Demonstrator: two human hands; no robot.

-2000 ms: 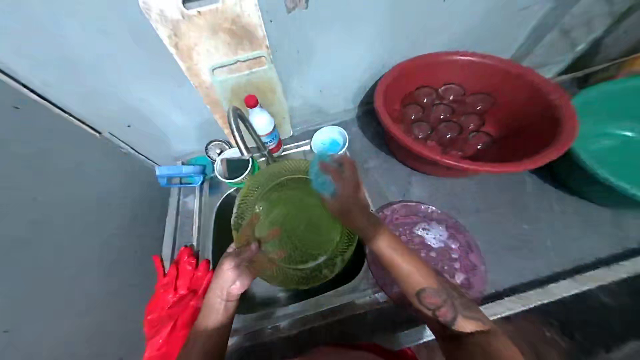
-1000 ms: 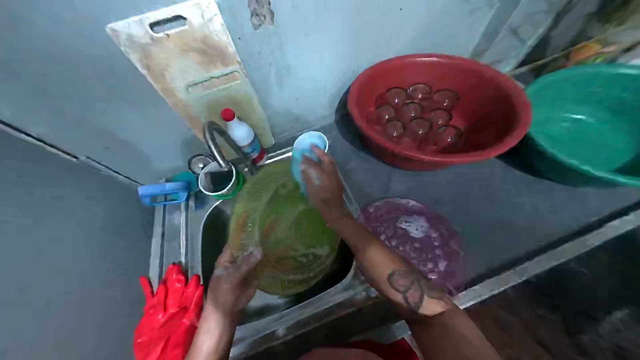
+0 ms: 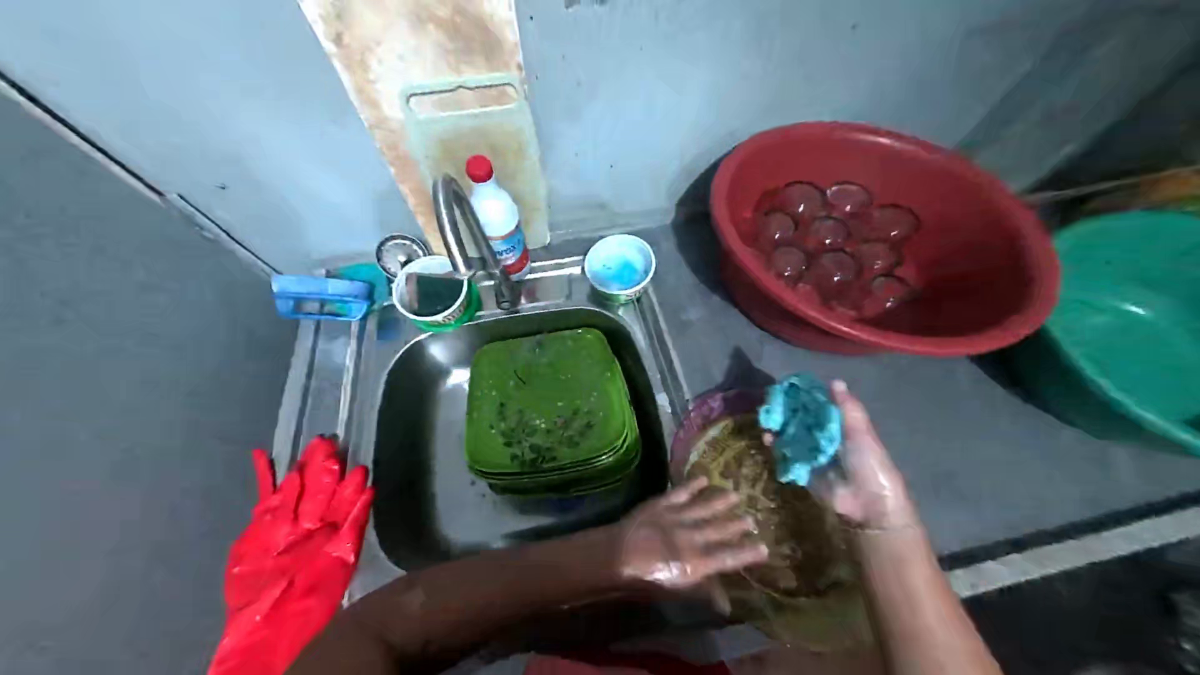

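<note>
My left hand, fingers spread and wet, is over the near left edge of a green translucent plate; whether it touches the plate is unclear. The plate lies over a purple basin, which shows only at its rim. In my right hand is a blue-green scrubbing cloth or mesh, above the plate's far right part. A stack of square green plates with dark bits on top stands in the steel sink, left of my hands.
Red rubber gloves lie left of the sink. Behind it are a faucet, a bottle, a tub, a blue-handled brush and a small cup. A red basin with several glasses and a green basin stand at right.
Both hands and the green plate have moved right, from over the sink to over the purple basin. The left hand has come off its grip on the plate. The stacked square plates now show.
</note>
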